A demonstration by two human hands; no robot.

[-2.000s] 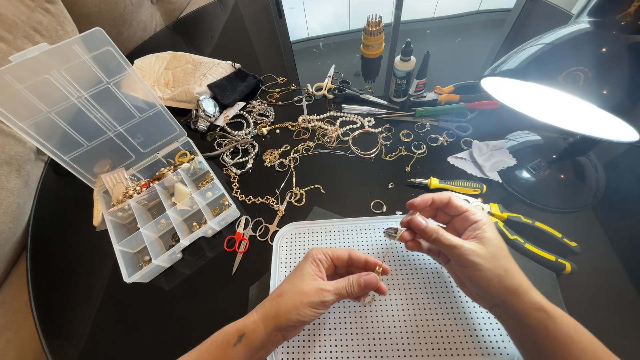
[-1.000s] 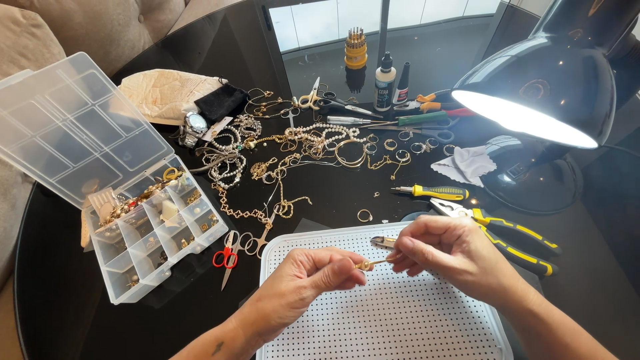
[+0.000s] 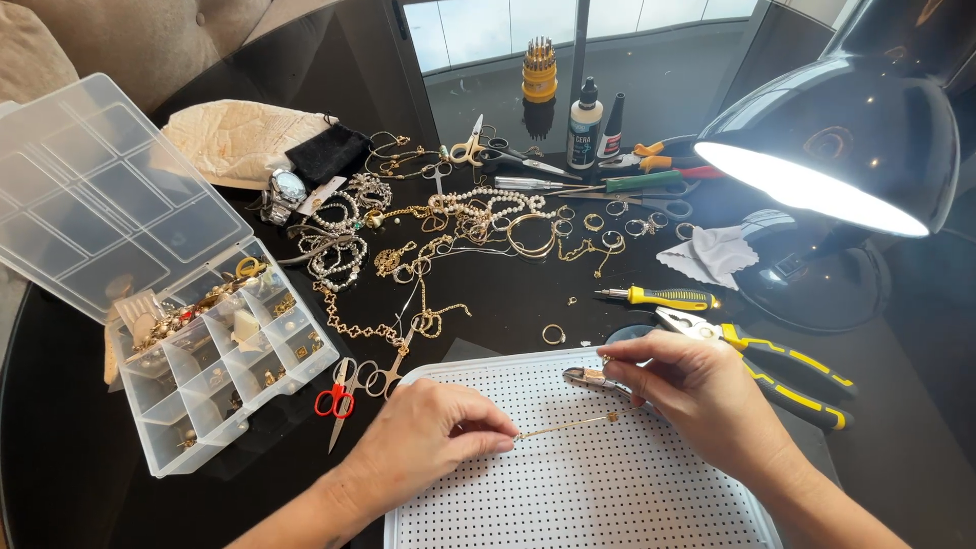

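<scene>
Over the white perforated tray [image 3: 579, 488], my left hand [image 3: 438, 435] pinches one end of a thin gold chain [image 3: 564, 428] between thumb and forefinger. The chain stretches right to a small gold piece [image 3: 612, 417] near the tray's middle. My right hand [image 3: 686, 389] is higher, its thumb and forefinger closed on a tiny gold jewelry part [image 3: 606, 359]. Whether that part joins the chain cannot be told. Beside the right fingertips, small metal pliers [image 3: 587, 377] lie on the tray, partly hidden by the hand.
An open plastic compartment box [image 3: 229, 358] with jewelry stands left, beside red-handled scissors [image 3: 335, 399]. Pearl strands [image 3: 496, 200], rings and chains spread behind the tray. Yellow-black pliers [image 3: 762, 366], a screwdriver [image 3: 663, 297], a grey cloth [image 3: 709, 255] and a lit lamp [image 3: 831, 145] are right.
My hands were close together a second ago, with gold between their fingertips. Now they are apart, and the chain extends from the left fingers over the tray.
</scene>
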